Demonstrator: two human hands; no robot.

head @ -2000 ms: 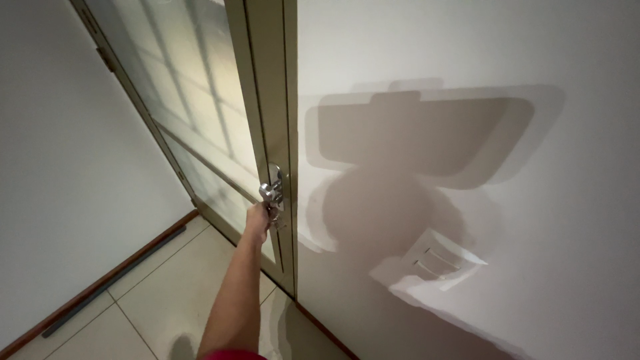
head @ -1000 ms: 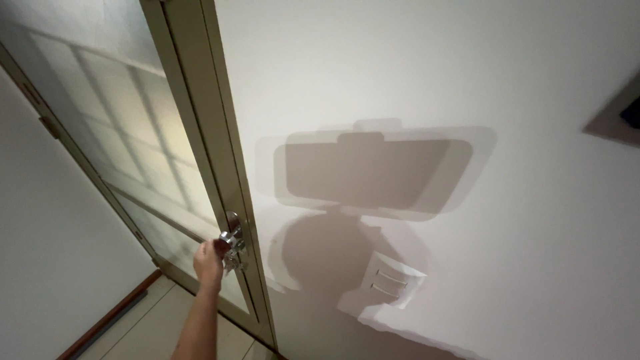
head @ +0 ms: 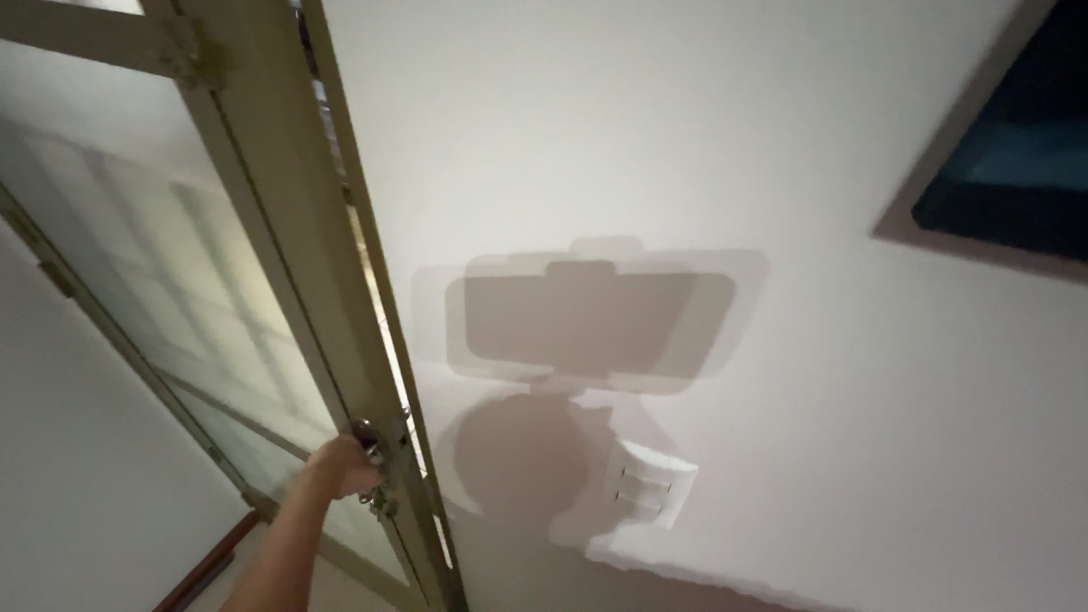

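Note:
My left hand (head: 342, 467) grips the metal door handle (head: 365, 433) at the edge of a framed door (head: 331, 314) with frosted glass. The fingers wrap around the handle and hide part of it. Just below the hand, small metal pieces that look like keys (head: 374, 501) hang at the lock. A narrow gap with light coming through shows between the door edge and the door frame (head: 374, 246). My right hand is out of view.
Right of the door is a white wall with a switch plate (head: 653, 489) and a dark panel (head: 1020, 161) at upper right. Hinges (head: 58, 276) run along the door's far side. Reddish-brown skirting (head: 212, 561) lies at lower left.
The door, shut against its frame in the earlier views, now stands slightly ajar, with my left hand still at its handle. The view has shifted right and closer.

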